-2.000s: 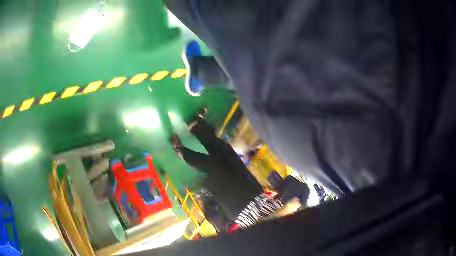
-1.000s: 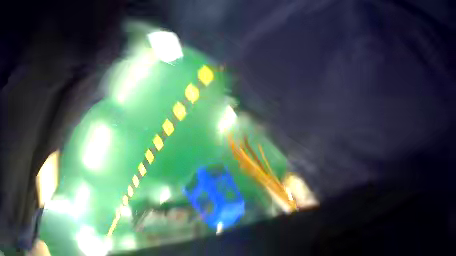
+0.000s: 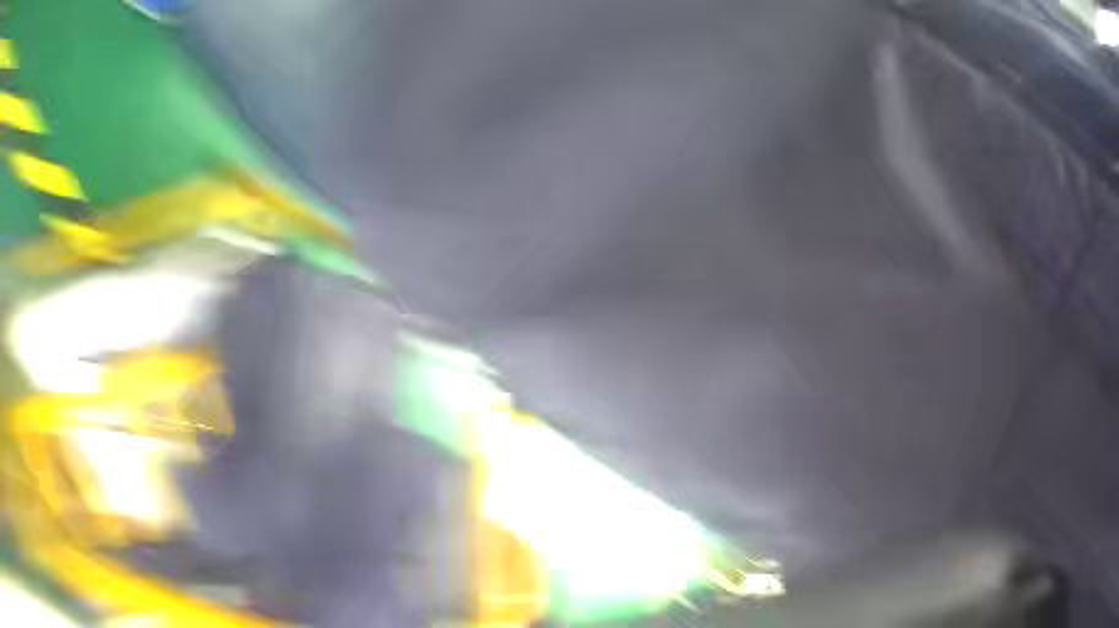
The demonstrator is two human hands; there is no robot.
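A dark grey-purple work jacket (image 3: 687, 245) fills the middle and right of the head view, blurred, with a pale streak near its upper right. A second patch of dark grey-purple cloth (image 3: 319, 454) shows at the lower left; whether it is a sleeve cannot be told. Neither my left hand nor my right hand can be made out. No held object is visible.
Bright yellow tubing or frame (image 3: 111, 577) curves around white, glare-lit surfaces at the lower left. Yellow-and-black floor tape (image 3: 47, 174) runs down the left edge on the green floor (image 3: 129, 111). A small blue item (image 3: 160, 6) is cut off at the top.
The view has swung and tilted. The blue stool-like item and the orange strips have left the picture. Yellow framing and a dark cloth patch now show at the lower left.
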